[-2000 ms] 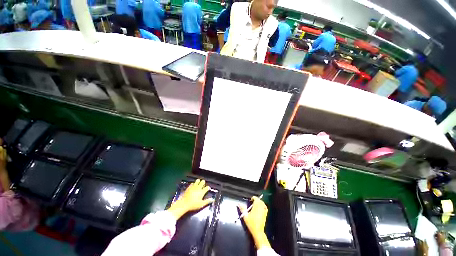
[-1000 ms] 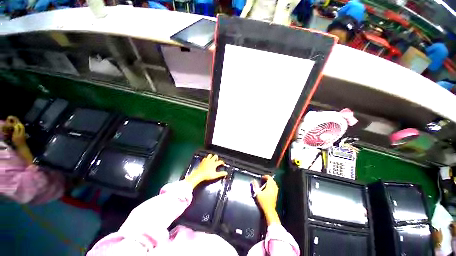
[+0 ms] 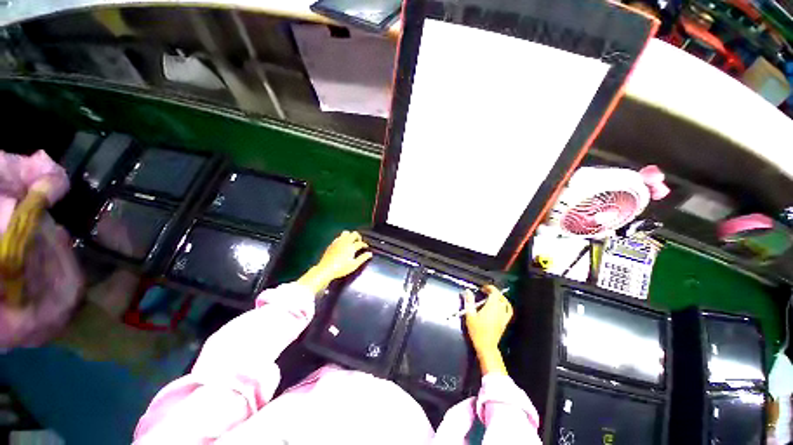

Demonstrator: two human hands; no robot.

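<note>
A black two-pocket tray point(image 3: 396, 365) lies in front of me with two glossy dark tablet units side by side, the left unit point(image 3: 361, 304) and the right unit point(image 3: 439, 335). Small white marks show near their lower edges. My left hand point(image 3: 341, 259) rests at the tray's upper left edge, fingers spread, holding nothing visible. My right hand point(image 3: 489, 317) is at the right edge of the right unit, closed on a thin pale stick, perhaps a stylus point(image 3: 469, 308), which points left over the glass.
A large white-faced panel point(image 3: 491, 135) stands behind the tray. Tray stacks lie left point(image 3: 235, 230) and right point(image 3: 613, 343). A pink-white fan point(image 3: 600, 204) and calculator point(image 3: 626, 265) stand at right. Another person's pink sleeve point(image 3: 39, 261) is at far left.
The view has tilted down and shifted. My left hand has moved from over the left unit to the tray's upper left edge. My right hand stays by the right unit with the stick.
</note>
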